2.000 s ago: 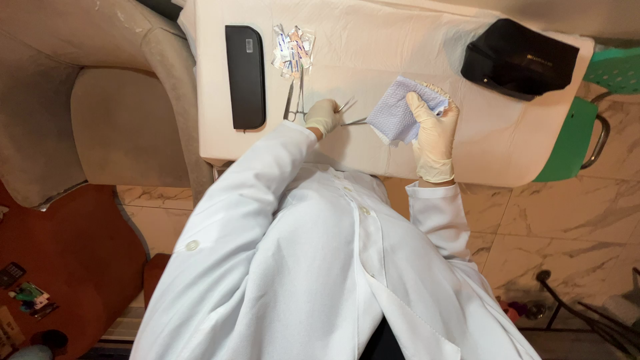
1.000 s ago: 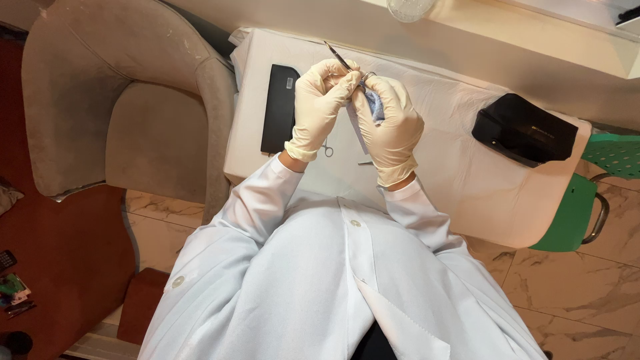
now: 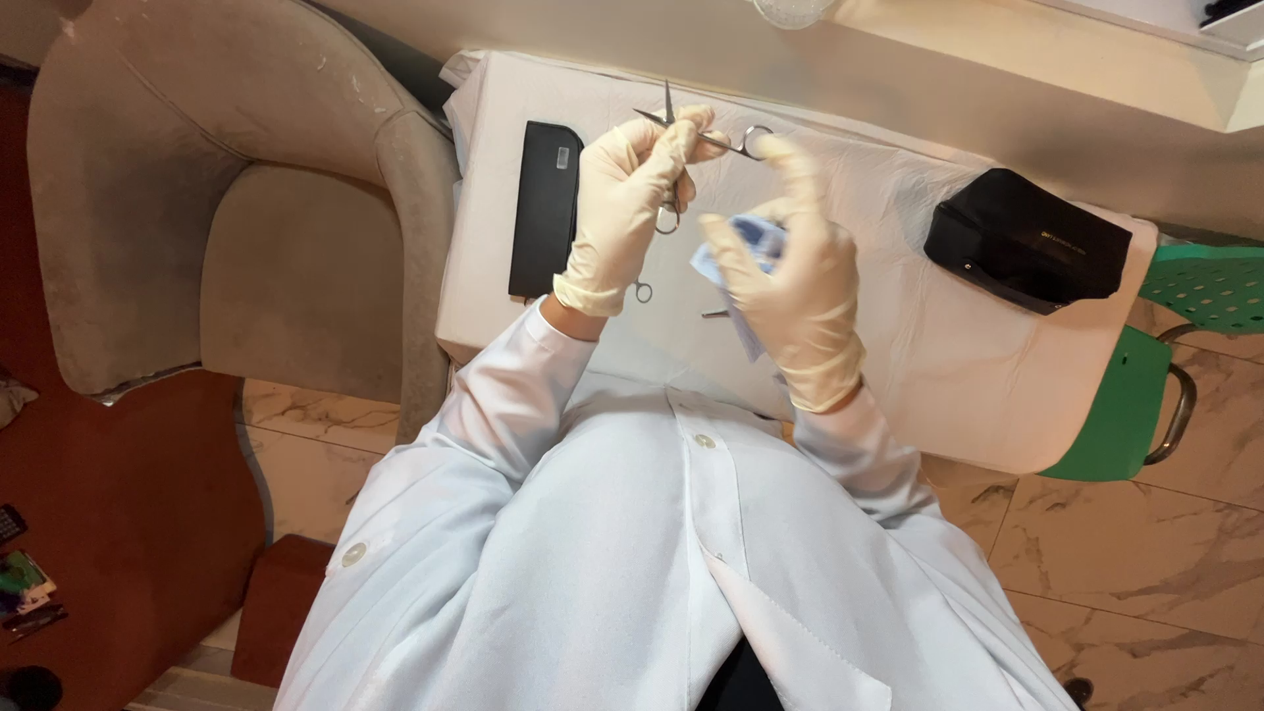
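A pair of metal scissors point(image 3: 670, 120), its blades spread apart, is held near the pivot by my gloved left hand point(image 3: 627, 188). One finger ring points right, close to my right fingers; the other hangs below my left fingers. My gloved right hand point(image 3: 805, 286), partly blurred, grips a folded blue-and-white cloth point(image 3: 743, 247) between thumb and fingers. Below my left hand, the ring of another metal instrument point(image 3: 644, 292) shows on the white covering. A metal tip point(image 3: 715, 314) lies just left of the cloth's lower part; the rest of it is hidden.
A flat black case point(image 3: 543, 217) lies left of my left hand on the white-covered table point(image 3: 908, 395). At the right end stands a black pouch point(image 3: 1027, 240). A grey armchair point(image 3: 306, 267) is at the left, a green perforated chair point(image 3: 1116, 405) at the right, and a wall ledge beyond the table.
One second ago my hands were together around a pointed metal instrument and the cloth. Now they are apart, the scissors show spread in my left hand, and the cloth is in my right.
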